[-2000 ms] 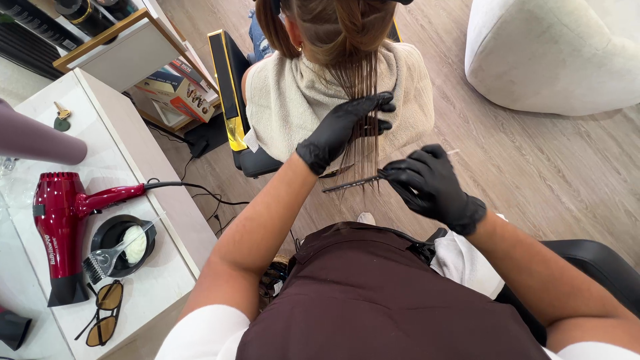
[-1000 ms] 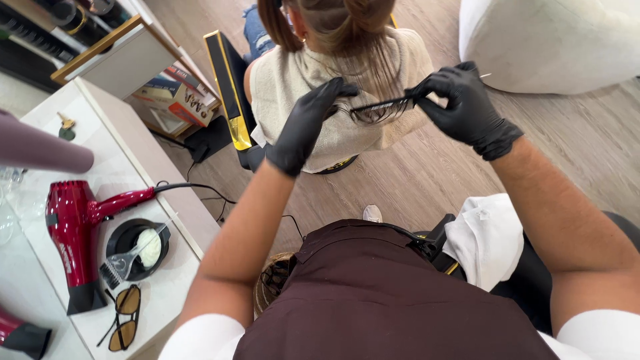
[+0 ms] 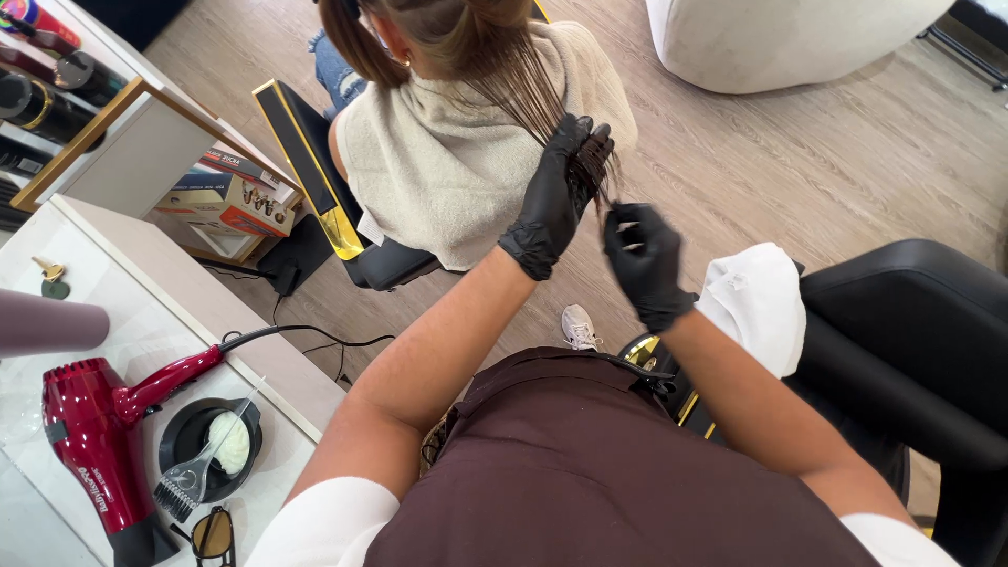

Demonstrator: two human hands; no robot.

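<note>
My left hand (image 3: pixel 555 193), in a black glove, grips a thin section of brown hair (image 3: pixel 524 87) drawn out from the head of a seated person, whose shoulders are under a beige towel (image 3: pixel 441 169). Just below and to the right, my right hand (image 3: pixel 646 260), gloved in black too, has its fingers curled at the loose ends of that section; whether it holds the ends or a comb cannot be made out. The rest of the person's hair is parted, with a gathered length (image 3: pixel 358 47) hanging at the left.
On the white counter (image 3: pixel 110 260) at left lie a red hair dryer (image 3: pixel 94 441), a black bowl (image 3: pixel 177 433) of white cream with a tint brush (image 3: pixel 189 480), sunglasses (image 3: pixel 213 535) and keys (image 3: pixel 49 269). A black chair (image 3: pixel 906 339) stands right, a white cloth (image 3: pixel 756 307) beside it.
A second ago my right hand held a black comb at the hair beside my left hand; the comb is not visible now. My right hand has come down nearer my body, and the hair is stretched to the right.
</note>
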